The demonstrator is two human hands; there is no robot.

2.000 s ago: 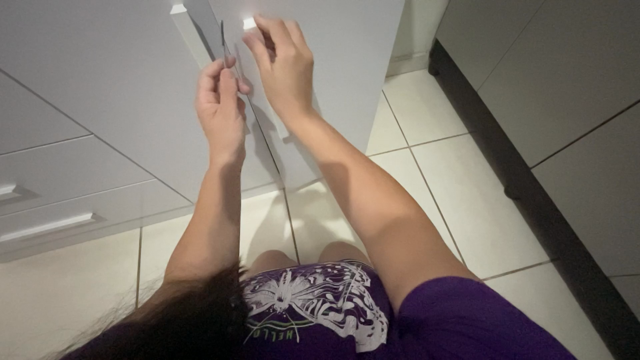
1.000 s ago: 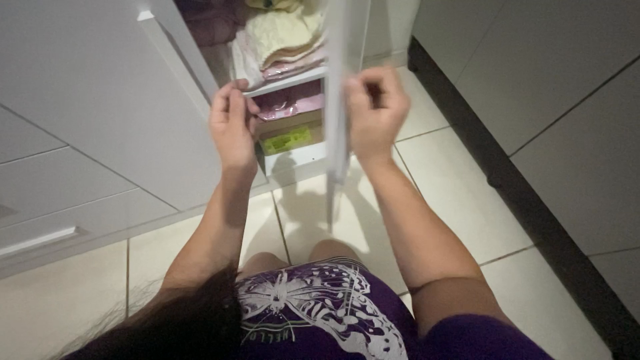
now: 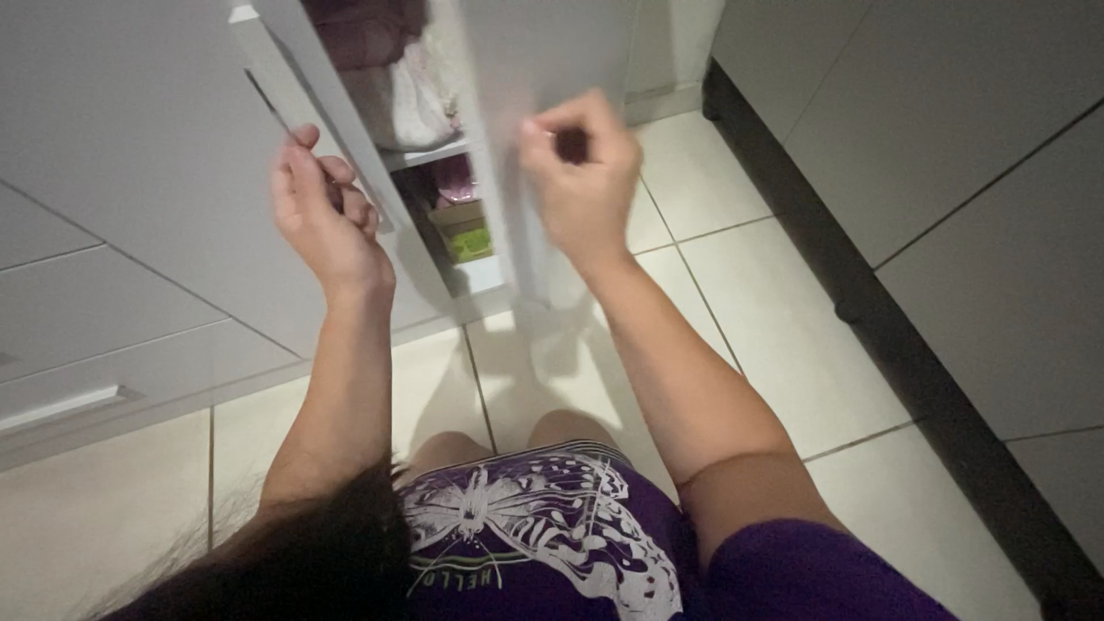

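My left hand (image 3: 328, 203) is closed around a thin dark pointed tool (image 3: 269, 102), its tip pointing up and left beside the long white handle (image 3: 289, 86) of the left cabinet door. At the outer face of the partly open right cabinet door (image 3: 509, 112), my right hand (image 3: 586, 177) has its fingers curled into a ring; blur and the fingers hide whether it grips a handle. Between the doors, folded pale cloth (image 3: 414, 103) lies on a white shelf (image 3: 427, 155). Below it are a pink shiny package (image 3: 457, 179) and a box with a green-yellow patch (image 3: 470, 245).
Grey drawers with a white handle (image 3: 69, 407) are at the lower left. A pale tiled floor (image 3: 759, 285) lies below the cabinet. Along the right side run grey panels (image 3: 966, 155) above a dark base strip (image 3: 862, 345).
The right door was shut two seconds ago, stood wide open one second ago, and now leaves a narrower gap. My right hand has moved back left with it. My left hand has moved left, off the opening's edge.
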